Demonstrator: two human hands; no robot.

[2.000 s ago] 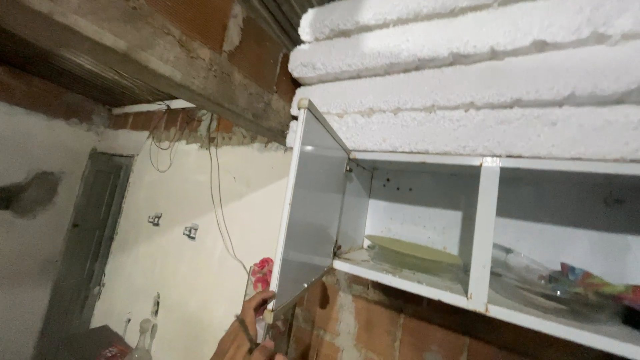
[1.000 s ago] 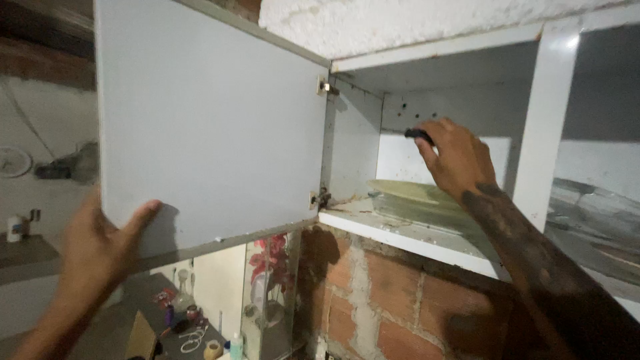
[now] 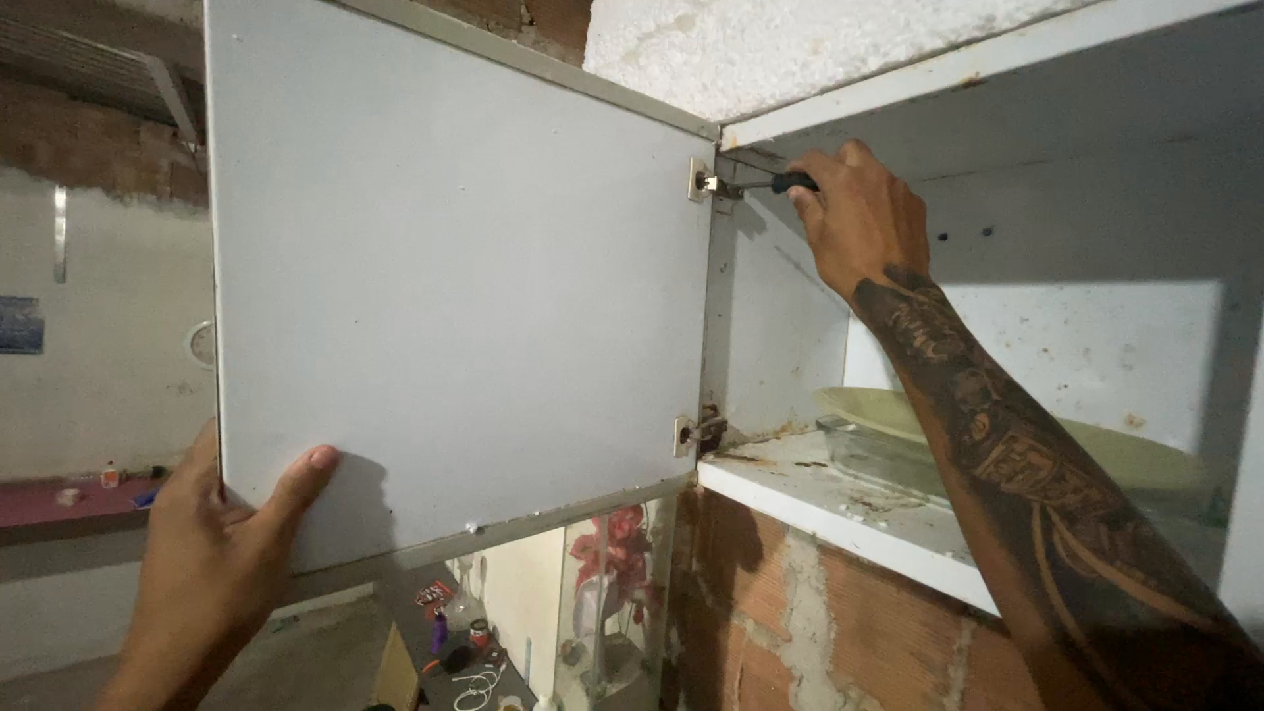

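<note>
My left hand [image 3: 222, 543] grips the lower outer corner of the white cabinet door [image 3: 464, 286], thumb on its inner face. My right hand [image 3: 864, 217] holds a screwdriver [image 3: 793, 182] by its black handle, with the shaft pointing left at the upper hinge [image 3: 719, 185]. The tip meets or nearly meets the hinge; exact contact is hard to tell. Lower on the same edge, a rusty hinge [image 3: 699, 433] joins the door to the wall cabinet [image 3: 839, 523]. The door stands wide open.
Behind my right forearm, a glass dish [image 3: 869, 459] with a yellowish-green plate [image 3: 889, 410] sits on the cabinet floor. White foam slabs [image 3: 750, 49] lie on top. Beneath are a brick wall [image 3: 869, 602], red flowers [image 3: 617, 553] and a white cable [image 3: 477, 686] among small items.
My right hand has moved the screwdriver from inside the cabinet opening to the upper hinge. Two seconds ago the door was seen more edge-on. My left hand still holds the door's lower corner.
</note>
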